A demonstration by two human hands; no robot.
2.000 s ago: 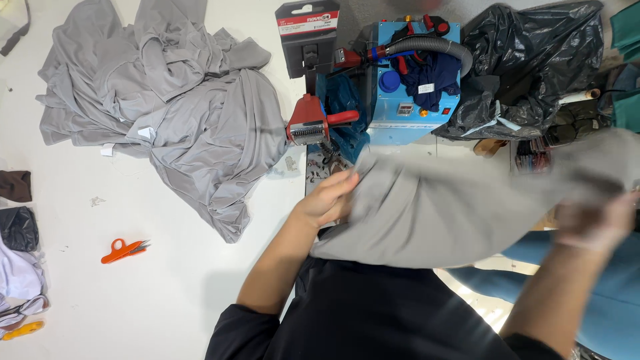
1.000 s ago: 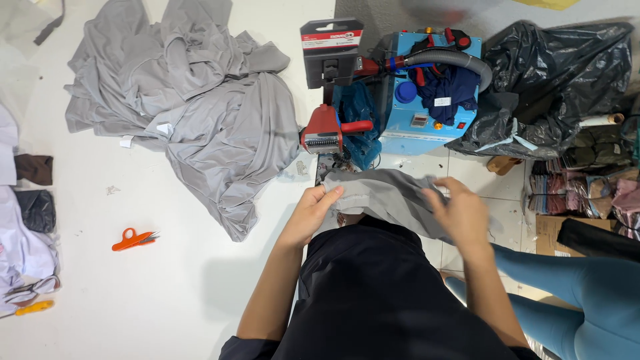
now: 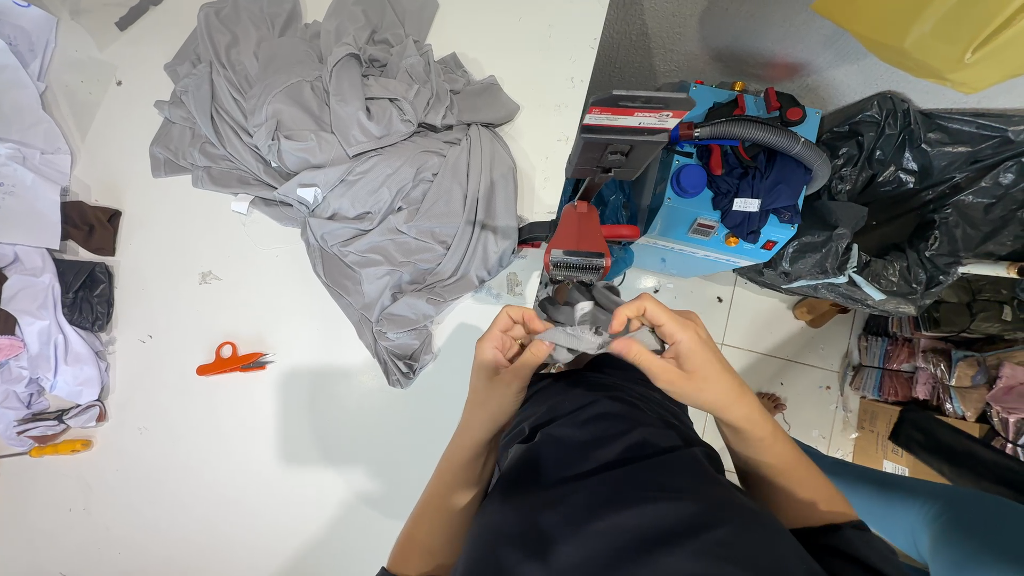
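Between my two hands, close to my body, is a piece of grey fabric (image 3: 582, 339) with a ribbed-looking edge. My left hand (image 3: 514, 352) pinches its left end between thumb and fingers, and my right hand (image 3: 668, 348) pinches the right end. More of the cloth hangs bunched behind it. On the white table lies a large crumpled heap of grey garments (image 3: 408, 200) with small white labels. A pair of orange-handled thread snips (image 3: 234, 361) rests on the tabletop, left of my hands.
A red tape dispenser (image 3: 578, 240) is at the table's edge. Beyond it stand a light-blue machine (image 3: 704, 216) with a grey hose and black plastic bags (image 3: 920, 184). White garments (image 3: 48, 336) and a yellow-handled tool (image 3: 62, 448) lie far left. Bundled clothes (image 3: 912, 368) sit at right.
The grey fabric was stretched wide to the right two seconds ago; now it is gathered between my hands. My right hand has come in close to my left hand.
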